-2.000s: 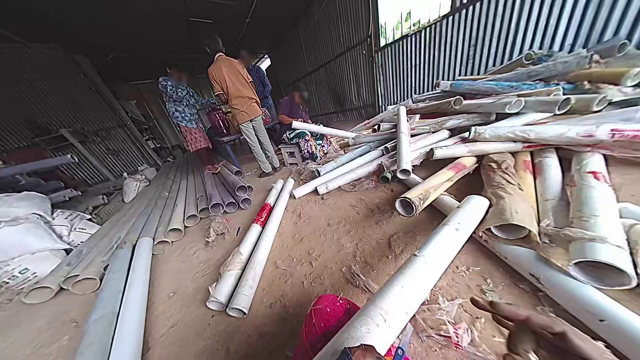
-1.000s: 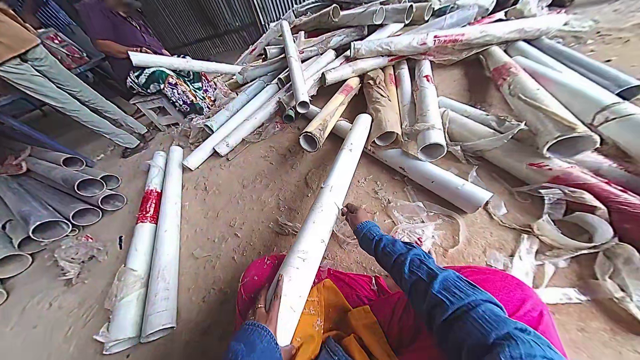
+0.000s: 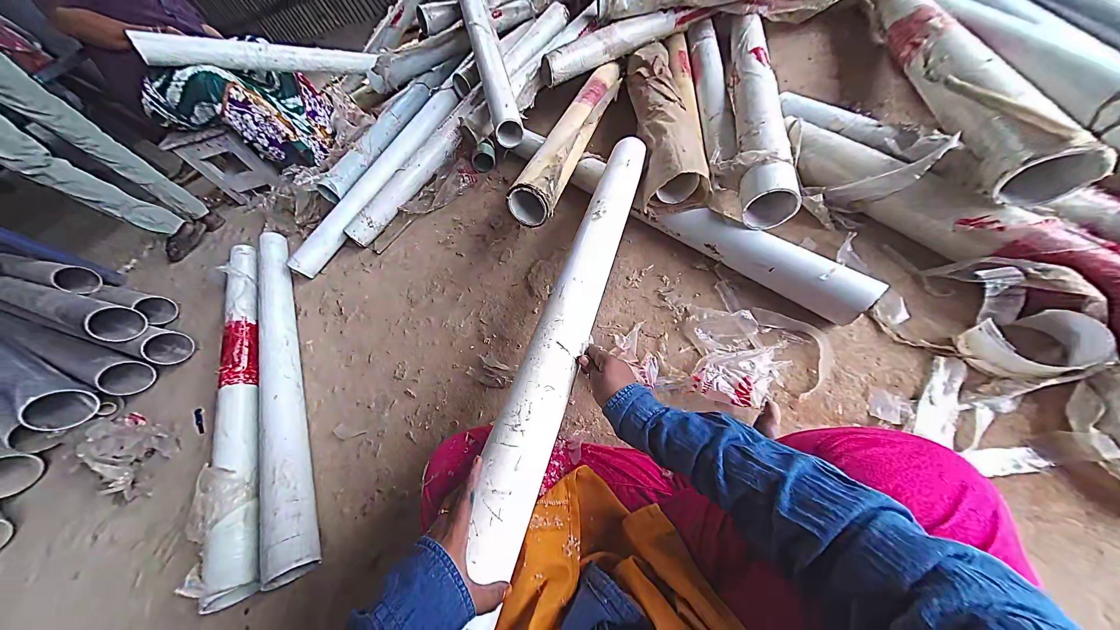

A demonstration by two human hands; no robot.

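A scuffed white plastic pipe slants across my lap, its far end raised over the dirt floor. Around its near end is my left hand, with the thumb over the pipe. My right hand is at the pipe's right side near mid-length, fingers curled; whether something small is in the fingers cannot be made out. Mustard cloth and pink cloth cover my lap. Torn clear plastic film lies right of the right hand.
Two white pipes, one with a red band, lie at the left. Grey pipes are stacked beyond them. A large heap of pipes spans the back and right. A seated person holds a white pipe; another person's trousered legs show at the far left.
The view has swung down toward my lap. Two seconds ago the right hand was apart from the pipe at the lower right; it is now at the pipe's side.
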